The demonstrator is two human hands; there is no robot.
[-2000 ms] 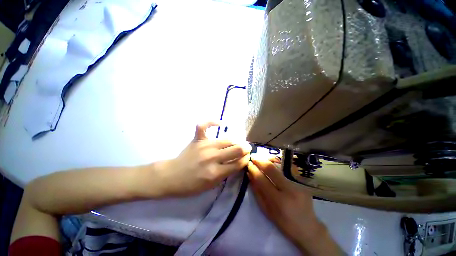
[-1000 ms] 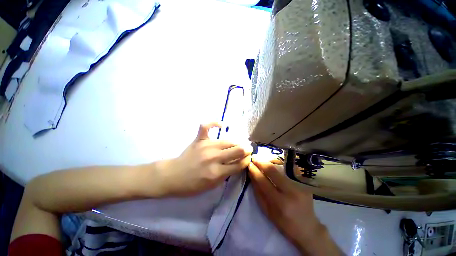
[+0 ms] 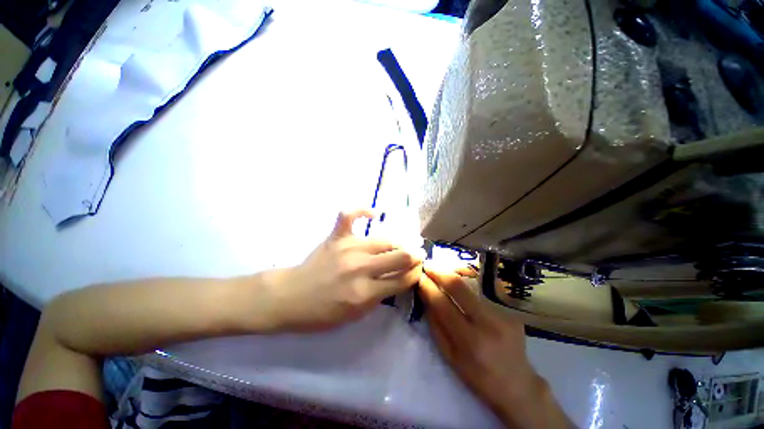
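A dark strip comes out behind the sewing machine head, with pale fabric barely visible beside it against the white table. Its short near end shows just below my fingertips. My left hand presses the work down from the left of the needle area, fingers close together. My right hand lies on the work from the near right, fingertips almost touching those of my left hand. The needle and presser foot are largely hidden by the glare, the fingers and the machine head.
A white fabric piece with a dark wavy edge lies at left on the white table. Striped fabric is below the table edge. Small dark metal items lie at bottom right.
The dark strip and pale fabric have passed away from me under the machine head. More strip shows behind it, and only a short end remains below my fingers. Both hands have hardly moved.
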